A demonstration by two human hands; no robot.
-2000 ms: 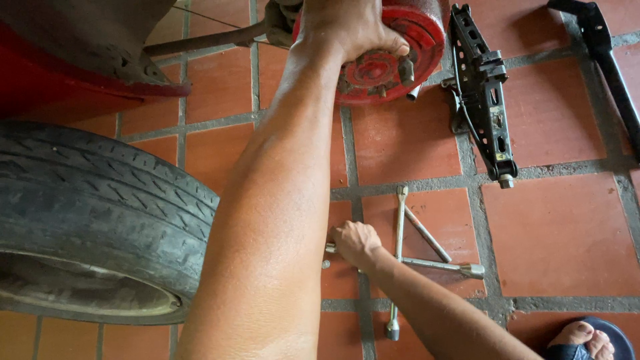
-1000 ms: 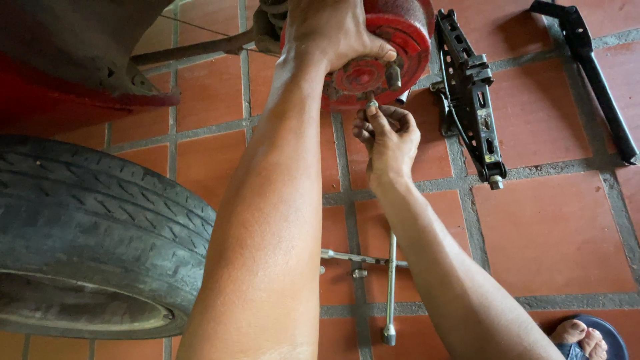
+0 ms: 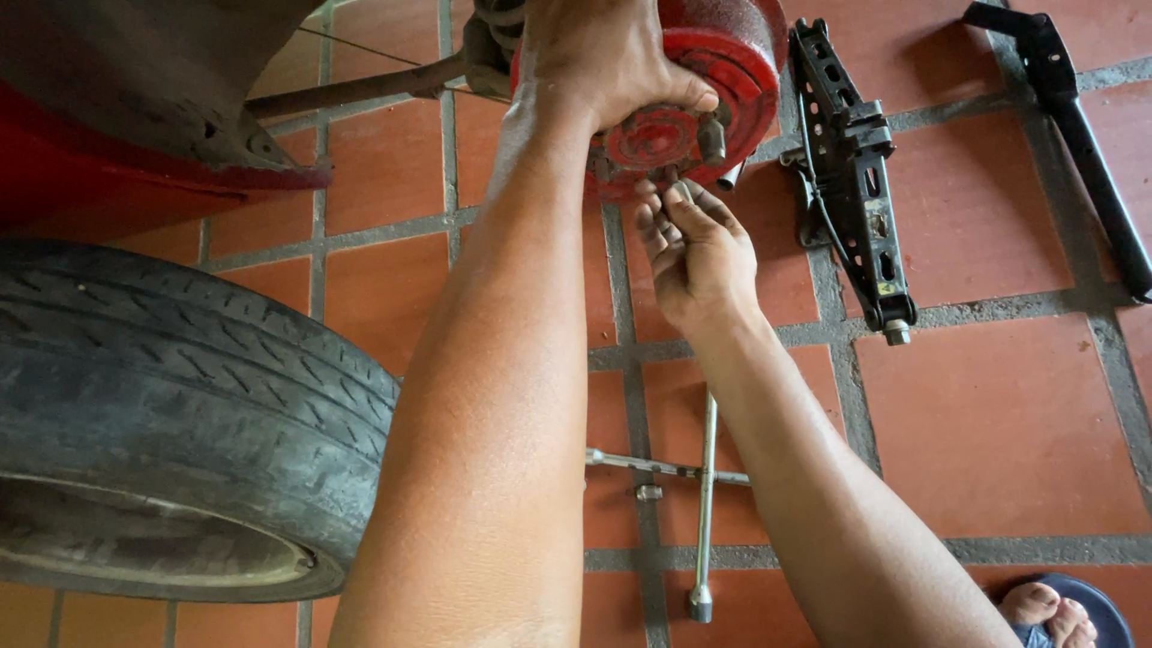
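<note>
A red brake drum [image 3: 738,72] with a hub stands at the top centre. My left hand [image 3: 612,72] grips over it, the thumb by a lug nut [image 3: 711,139] seated on the hub. Just below, my right hand [image 3: 697,238] pinches a small metal lug nut [image 3: 681,191] against a stud at the hub's lower edge. Beneath my right forearm a four-way lug wrench [image 3: 706,504] lies on the tiles, with a loose lug nut [image 3: 648,492] beside it. A wheel with a black tyre [image 3: 180,387] is at the left, partly behind my left forearm.
A black scissor jack [image 3: 855,171] lies right of the drum, and a black metal bar [image 3: 1071,126] lies farther right. The red car body edge [image 3: 135,180] and a suspension arm [image 3: 360,90] are at the upper left. A sandalled foot [image 3: 1062,616] is at the lower right.
Two seconds ago my right hand was down at the lug wrench; it has since moved up to the hub. My left hand has stayed on the drum.
</note>
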